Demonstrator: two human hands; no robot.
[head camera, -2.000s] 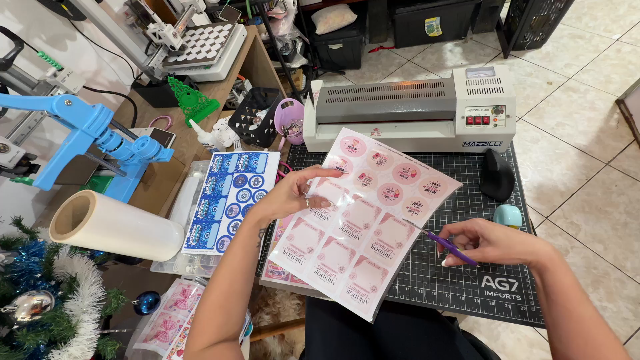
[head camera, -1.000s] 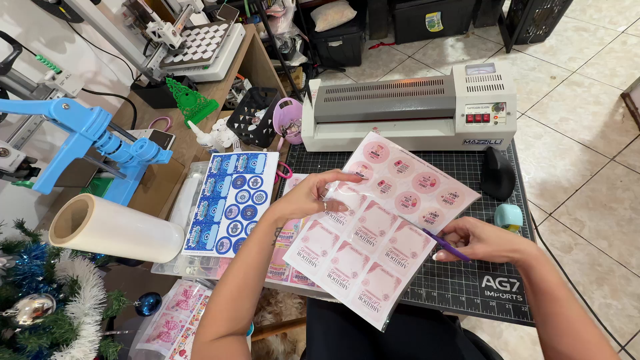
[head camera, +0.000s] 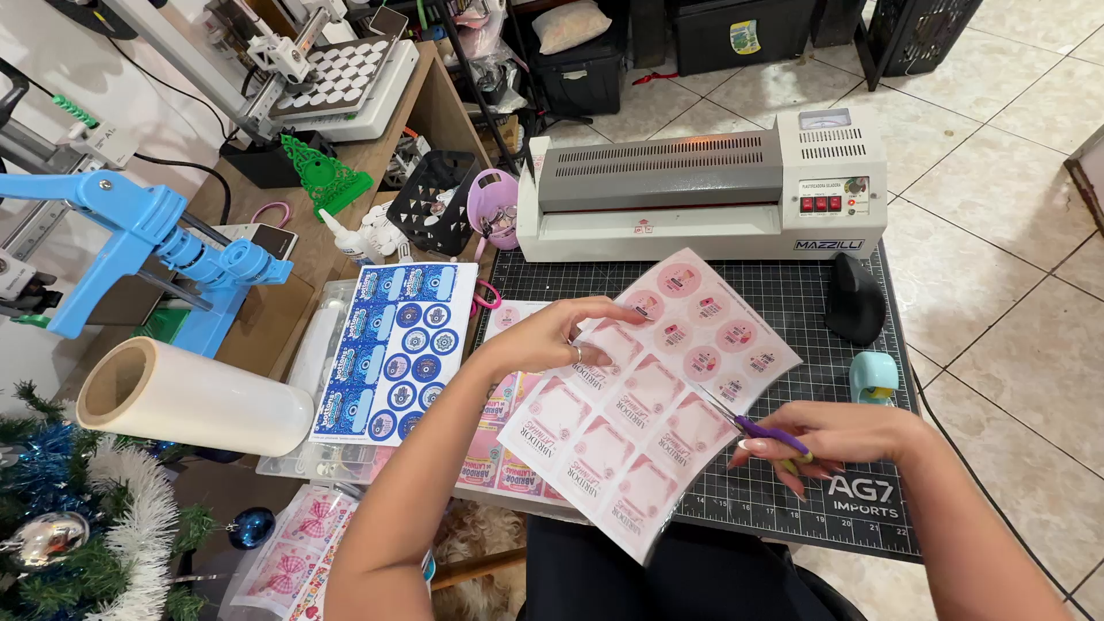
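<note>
My left hand (head camera: 552, 336), with a ring on one finger, holds a glossy printed sheet (head camera: 642, 405) by its upper left part. The sheet bears pink round designs at the top and rectangular cards below. My right hand (head camera: 811, 440) grips purple-handled scissors (head camera: 776, 431), whose blades are at the sheet's right side, between the circles and the cards. Another pink printed sheet (head camera: 492, 470) lies partly hidden under my left forearm. A blue printed sheet (head camera: 392, 354) lies to its left.
Behind the sheet stands a laminator (head camera: 664, 190) on a black cutting mat (head camera: 862, 526). A black mouse (head camera: 856, 297) and a mint tape dispenser (head camera: 873, 378) lie at right. A film roll (head camera: 198, 397), a blue press (head camera: 164, 233) and a decorated tree (head camera: 103, 509) stand at left.
The printed sheet has tilted and shifted in my left hand. My right hand with the scissors has turned, and the blades now show at the sheet's right side.
</note>
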